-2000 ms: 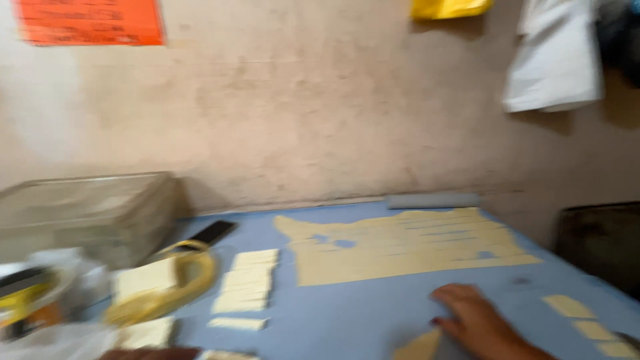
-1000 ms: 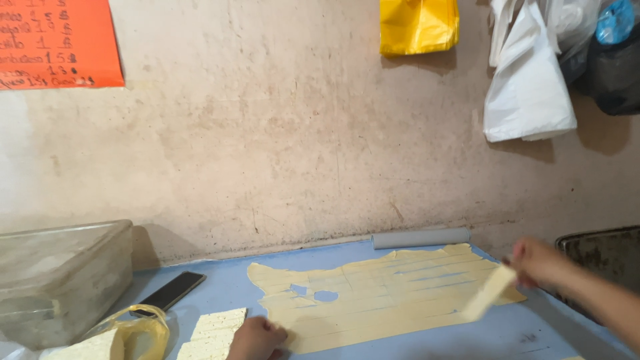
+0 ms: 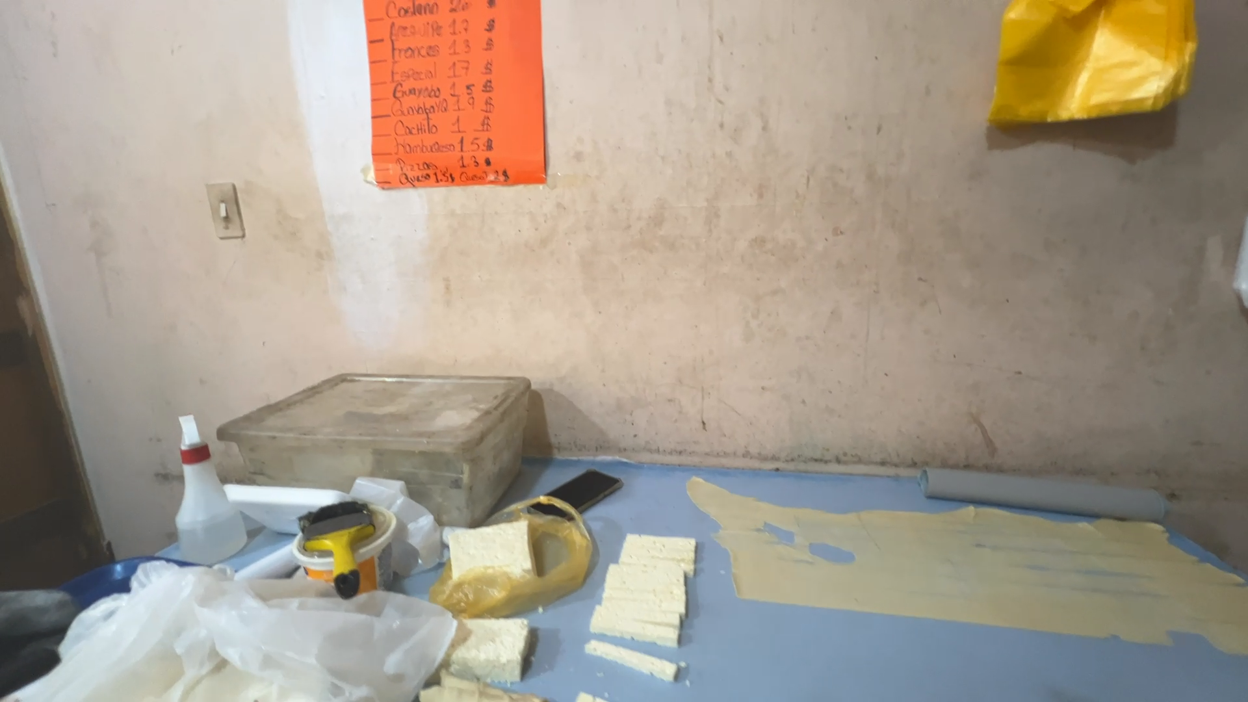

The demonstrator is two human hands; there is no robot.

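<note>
Neither my left hand nor my right hand shows in the view now. A thin, torn sheet of pale dough (image 3: pixel 936 565) lies flat on the blue tabletop at the right, with holes near its left end. Left of it, slices of white cheese (image 3: pixel 643 590) lie in an overlapping row, one thin slice apart at the near end. A block of white cheese (image 3: pixel 491 552) rests on a yellowish plastic bag (image 3: pixel 564 558), and another cheese block (image 3: pixel 487 651) sits nearer. Pale strips (image 3: pixel 473 690) are cut off by the bottom edge.
At the back left stand a lidded plastic box (image 3: pixel 380 429) and a spray bottle (image 3: pixel 210 507). A yellow-handled brush (image 3: pixel 343 546) lies on a tub (image 3: pixel 375 570), behind white plastic bags (image 3: pixel 263 624). A dark phone (image 3: pixel 583 490) and a grey tube (image 3: pixel 1043 494) lie near the wall.
Both hands have left the view; one second ago the right held a pale strip over the dough and the left was beside the cheese slices. The view has swung left.
</note>
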